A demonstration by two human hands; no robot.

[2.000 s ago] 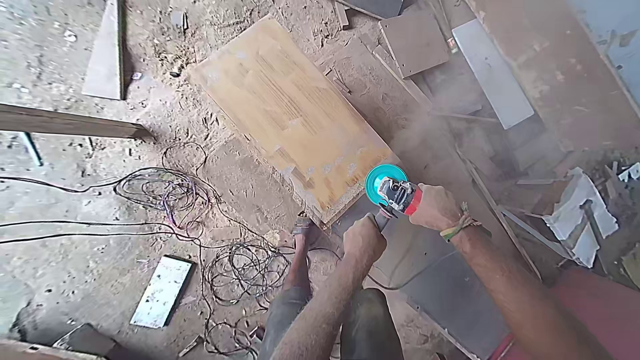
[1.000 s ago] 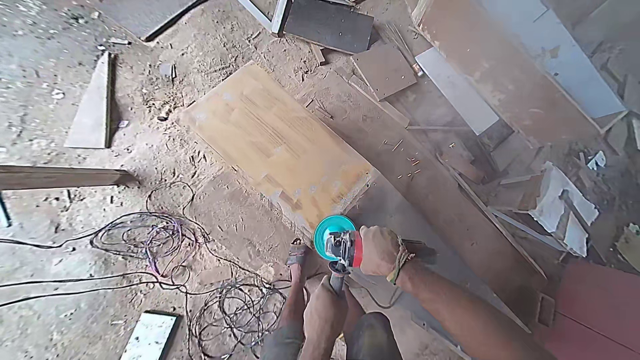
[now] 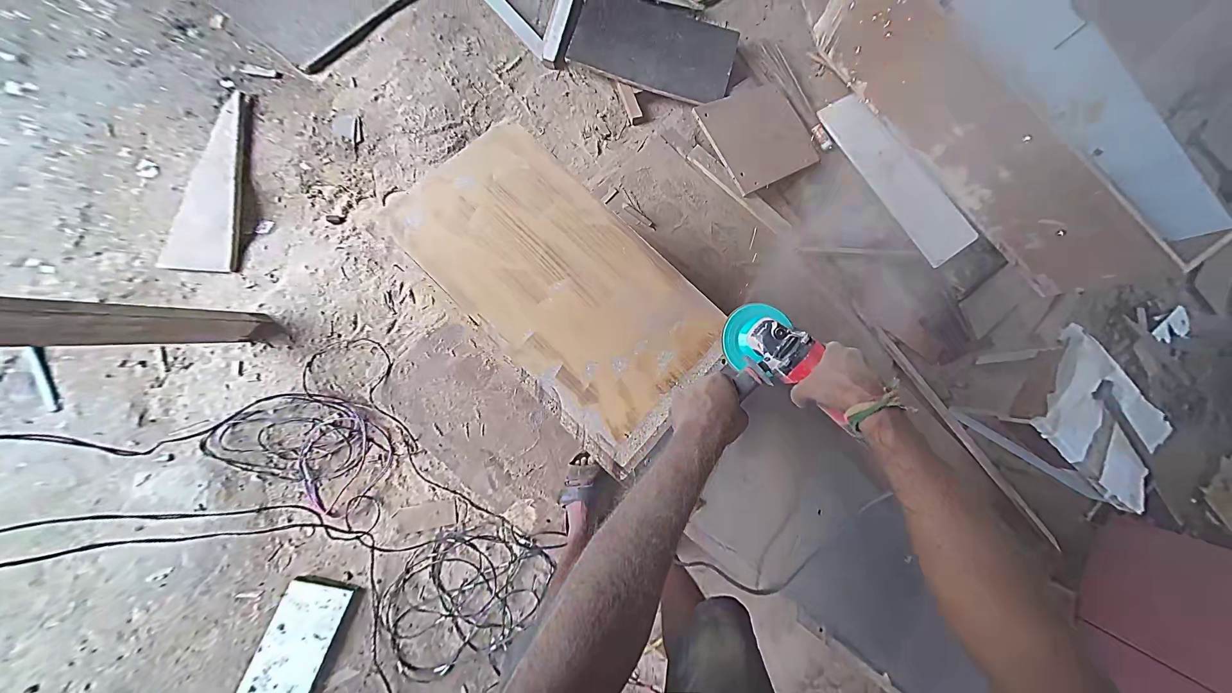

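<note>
An angle grinder [image 3: 784, 348] with a teal disc [image 3: 756, 332] is held between my two hands. My right hand [image 3: 839, 377], with a band at its wrist, wraps the red and dark body. My left hand [image 3: 710, 412] is closed around the side handle, close to the board's corner. The disc is at the right corner of a yellowish wooden board [image 3: 558, 279]; whether it touches cannot be told. Dust hangs to the right of the disc. Below my hands lies a dark grey panel [image 3: 818, 500], partly hidden by my forearms.
Tangled cables [image 3: 308, 448] lie on the dusty floor at left, with more coils [image 3: 462, 597] near my foot. A wooden post [image 3: 135, 322] juts in from the left. Loose panels [image 3: 654, 48], a white strip [image 3: 900, 178] and broken white pieces [image 3: 1097, 414] lie behind and to the right.
The grinder has gone from the board's lower right end, one second ago, to its right corner, with both my hands still on it. The view has shifted somewhat.
</note>
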